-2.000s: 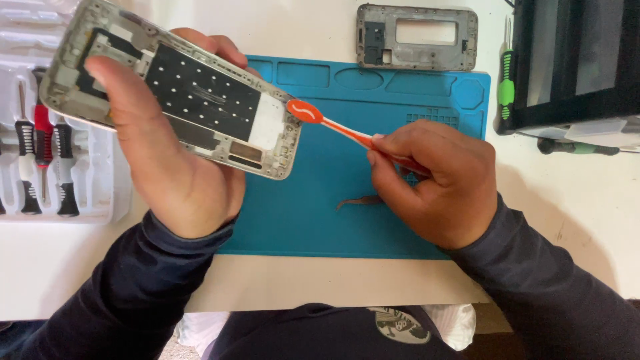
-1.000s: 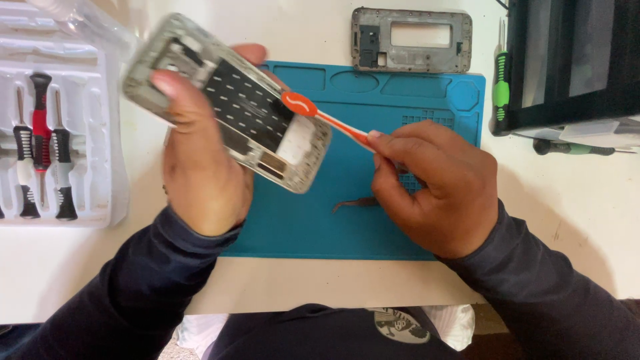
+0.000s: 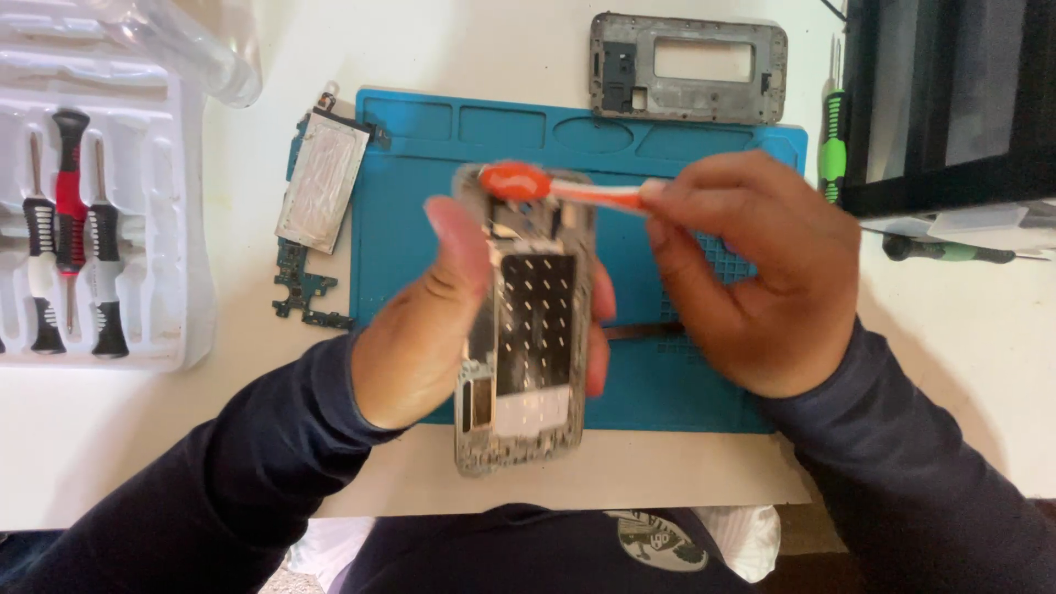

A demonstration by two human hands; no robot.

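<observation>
My left hand (image 3: 425, 330) grips a smartphone mid-frame (image 3: 536, 330) above a blue silicone work mat (image 3: 404, 371), thumb on the near side and fingertips showing at its right edge. The frame is almost upright in the view, with a black dotted panel and a pale patch inside it. Between the thumb and fingers of my right hand (image 3: 759, 264) is the handle of an orange and white toothbrush (image 3: 577, 191). Its head lies over the top end of the frame; the bristles face away and are hidden. Tweezers (image 3: 643, 331) lie on the mat, partly behind my right hand.
A phone battery (image 3: 324, 181) and circuit board (image 3: 301, 285) lie at the mat's left edge. Another phone frame (image 3: 701, 70) rests at the back. Screwdrivers (image 3: 70, 198) fill a white plastic tray (image 3: 194, 247) at left. Green-handled screwdriver (image 3: 833, 148) and black-framed case (image 3: 949, 107) stand right.
The phone frame has turned from a slant to nearly upright in my left hand. The toothbrush head has gone from the frame's right end to its top end. The battery and board now show.
</observation>
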